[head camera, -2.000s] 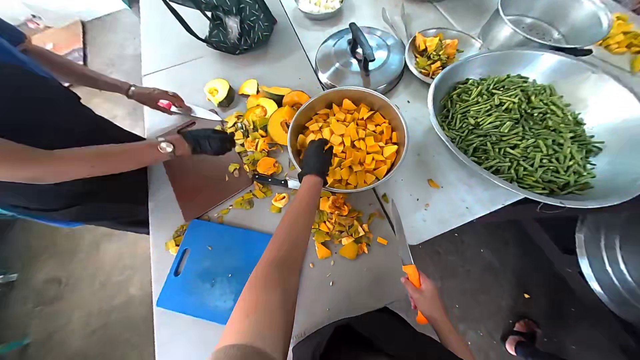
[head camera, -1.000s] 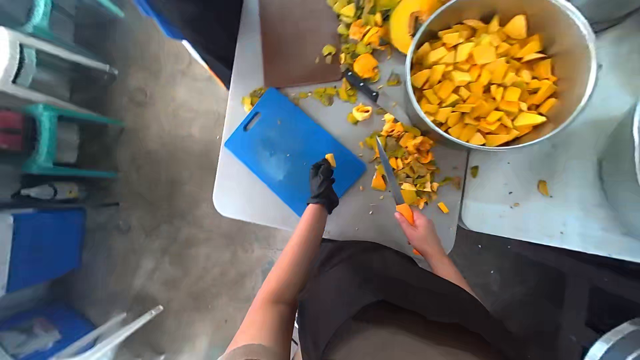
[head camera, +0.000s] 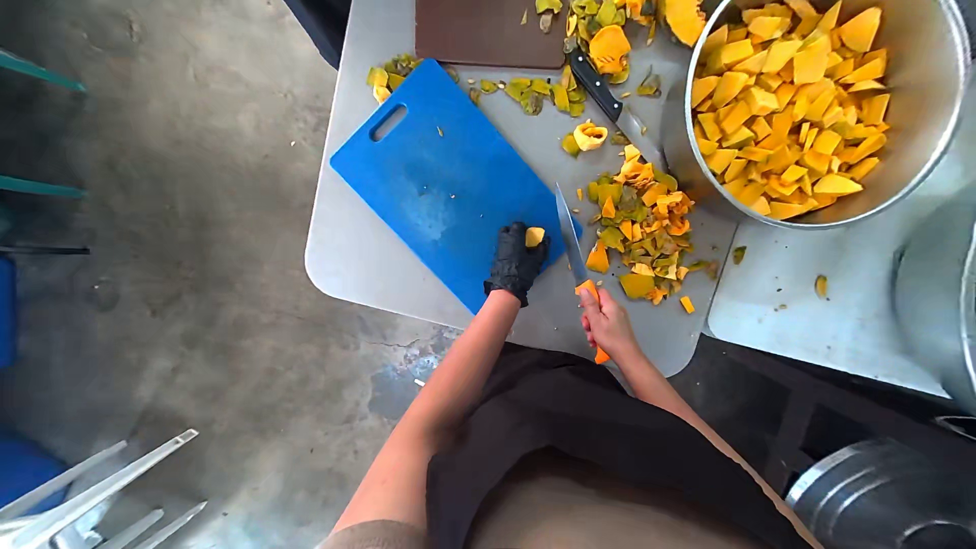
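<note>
My left hand (head camera: 518,258), in a black glove, holds a small squash piece (head camera: 534,237) over the lower right part of the blue cutting board (head camera: 450,175). In my bare right hand (head camera: 610,324) is the orange handle of a kitchen knife (head camera: 572,236), its blade pointing away from me beside the board's right corner. A heap of squash peel and scraps (head camera: 644,229) lies just right of the blade. Beyond it, at the upper right, stands a large metal pot (head camera: 926,145) holding cut squash chunks (head camera: 793,114).
A black-handled knife (head camera: 598,85) lies among peelings left of the pot, its blade tip close to the pot. Behind the blue board is a brown cutting board (head camera: 492,34). Another metal vessel (head camera: 938,282) stands at the right edge. White chair legs (head camera: 107,484) show at lower left.
My left hand has moved from the pot to over the blue board, now with a squash piece in it. My right hand keeps the orange-handled knife. The view has swung down and left.
</note>
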